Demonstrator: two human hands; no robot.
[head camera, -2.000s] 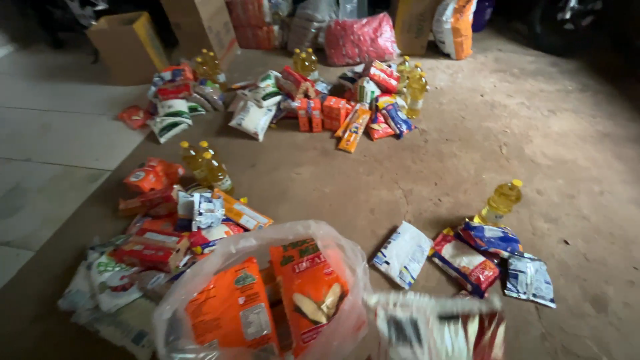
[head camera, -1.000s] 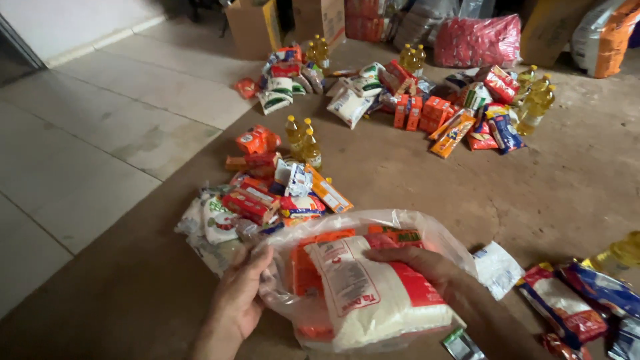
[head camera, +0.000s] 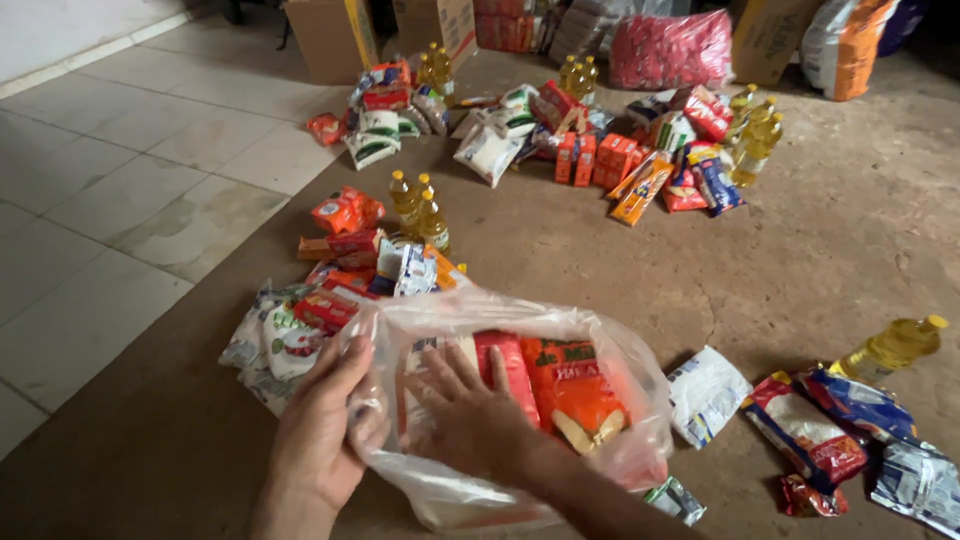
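A clear plastic bag (head camera: 630, 360) stands with its mouth toward me. My left hand (head camera: 330, 420) grips the left side of its rim. My right hand (head camera: 472, 405) reaches inside, palm down and fingers spread, resting on a white-and-red food packet (head camera: 506, 367). Beside that packet, inside the bag, lies an orange packet of corn product (head camera: 574, 390). Behind the bag's left side is a heap of red boxes (head camera: 334, 300) and white packets (head camera: 289, 345). On the right, a white packet (head camera: 706, 394) lies on the floor near the bag.
Yellow oil bottles (head camera: 420, 210) stand by the left heap, and another oil bottle (head camera: 889, 349) leans at right near a red-and-blue packet (head camera: 806, 431). Farther back are more grocery piles (head camera: 487, 150), cardboard boxes (head camera: 330, 41), and a pink bundle (head camera: 671, 49).
The white-and-red packet, held over the bag's mouth a second ago, is now down inside it under my right hand. My left hand stays at the bag's left side.
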